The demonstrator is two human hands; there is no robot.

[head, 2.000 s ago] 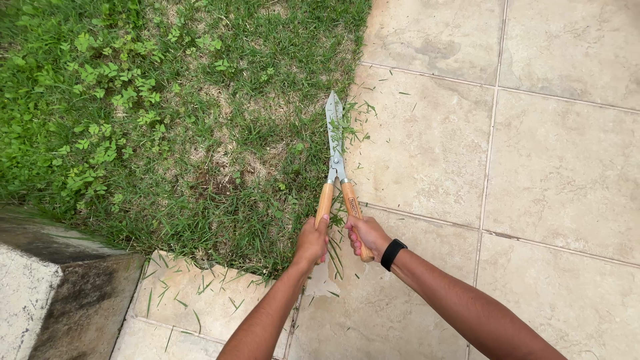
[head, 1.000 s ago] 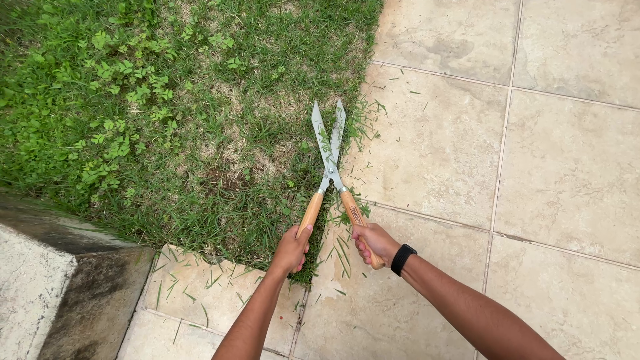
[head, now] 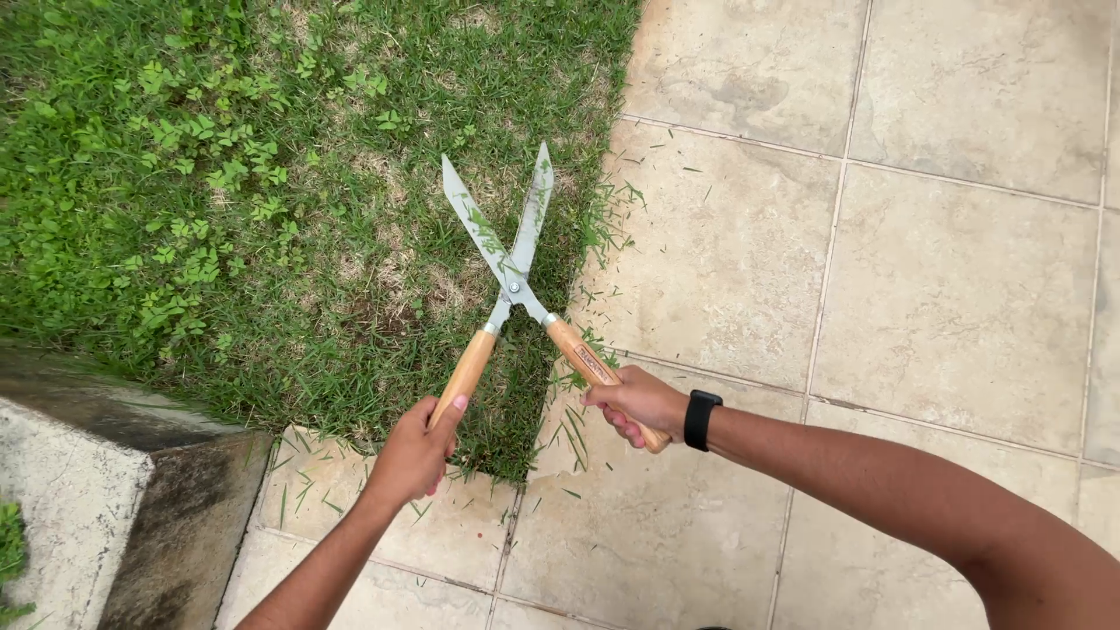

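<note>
My left hand [head: 417, 457] is closed around the left wooden handle [head: 465, 372] of a pair of hedge shears. My right hand [head: 643, 405] grips the right wooden handle [head: 584, 356], which carries the maker's name Tramontina; a black band is on that wrist. The steel blades [head: 514, 247] stand spread in a V over the grass [head: 411, 201], crossing at a pivot bolt. Cut green blades of grass cling to both of them. Loose clippings [head: 573, 437] lie beside my right hand on the tiles.
Beige stone tiles [head: 726, 254] border the lawn on the right and along its near edge, with scattered clippings near the border. At lower left stands a weathered concrete block [head: 188, 516]. Clover-like plants [head: 236, 166] grow in the lawn's left part.
The shears were nearly closed at the grass edge two seconds ago, and their blades have spread progressively wider. They now lie farther left over the lawn, with my hands farther apart.
</note>
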